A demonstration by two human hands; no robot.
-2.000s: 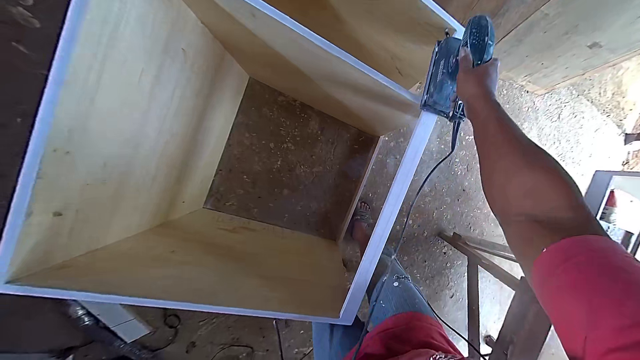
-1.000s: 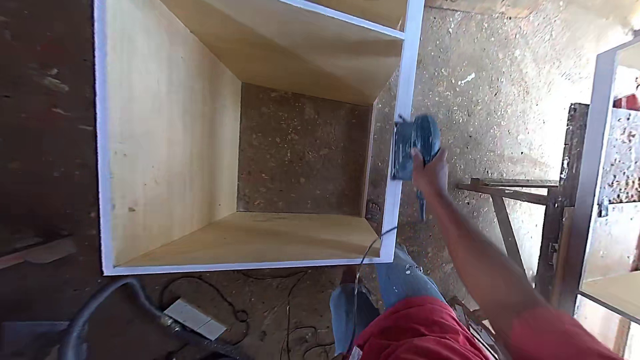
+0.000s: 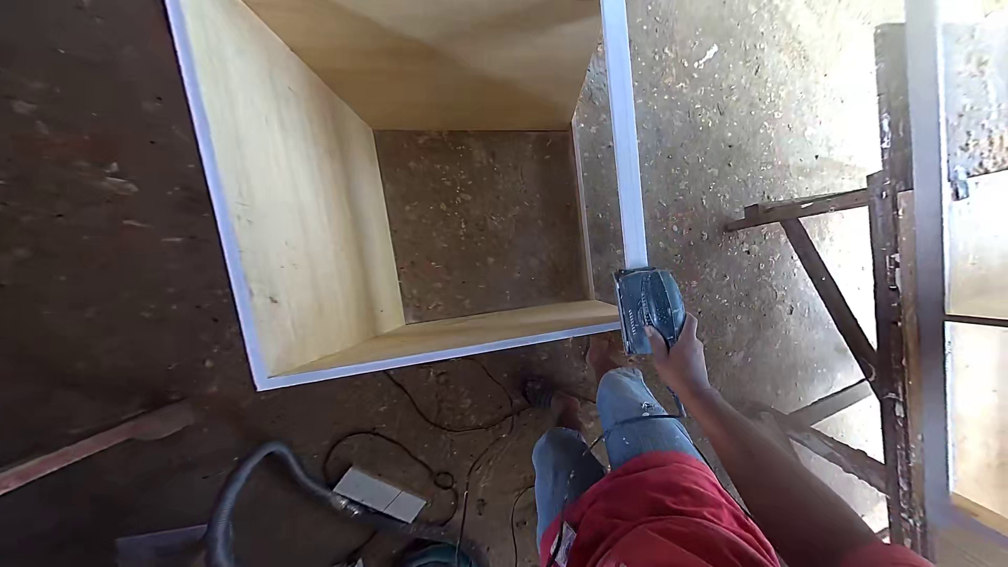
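My right hand [image 3: 679, 358] is closed around the body of a blue-grey electric sheet sander [image 3: 650, 309]. The sander lies on the near right corner of an open plywood cabinet carcass, where the pale edge strip [image 3: 624, 142] meets the near edge [image 3: 441, 353]. Its cord trails down past my legs. The carcass has light wood inner panels [image 3: 307, 189] and white-painted front edges, and the floor shows through it. My left hand is out of view.
A grey vacuum hose [image 3: 228, 488] and a white block [image 3: 379, 494] lie on the floor at lower left, among loose cords. A wooden trestle [image 3: 827, 291] stands at right beside another pale-edged frame [image 3: 929, 236]. A reddish board [image 3: 87, 449] lies at far left.
My right hand has brought the sander along the right edge strip, from the divider joint down to the near corner. The view has shifted too.
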